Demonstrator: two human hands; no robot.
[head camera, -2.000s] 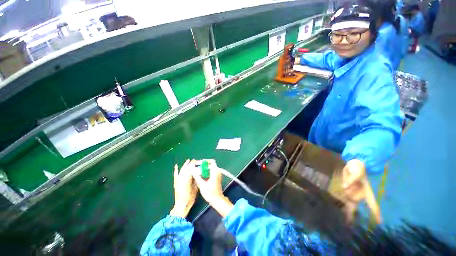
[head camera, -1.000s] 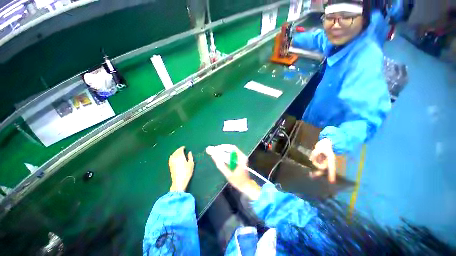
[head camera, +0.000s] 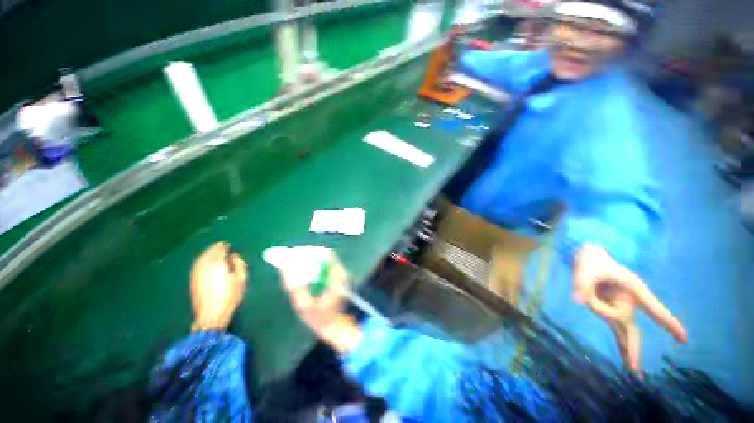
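Observation:
My right hand (head camera: 318, 296) is closed round the whitish dispensing syringe, its pale tip pointing left over the green belt (head camera: 277, 178). The bright green adapter cap (head camera: 319, 279) shows at my fingers, and a thin pale air hose (head camera: 364, 304) trails from it to the lower right. My left hand (head camera: 217, 289) is over the belt to the left, apart from the syringe. It seems to pinch a small black component (head camera: 234, 261) at the fingertips; blur hides its detail.
A folded white paper (head camera: 338, 221) lies beyond my right hand, a white strip (head camera: 398, 148) farther off. An orange press (head camera: 441, 76) stands by loose bits. A person in a blue smock (head camera: 570, 157) sits at right, one hand (head camera: 616, 293) extended, fingers spread. A cardboard box (head camera: 471, 240) is below the belt edge.
My hands, close together two seconds ago, are now apart, the syringe still in my right. The view has shifted and blurred. The neighbour's extended hand has shifted in the picture.

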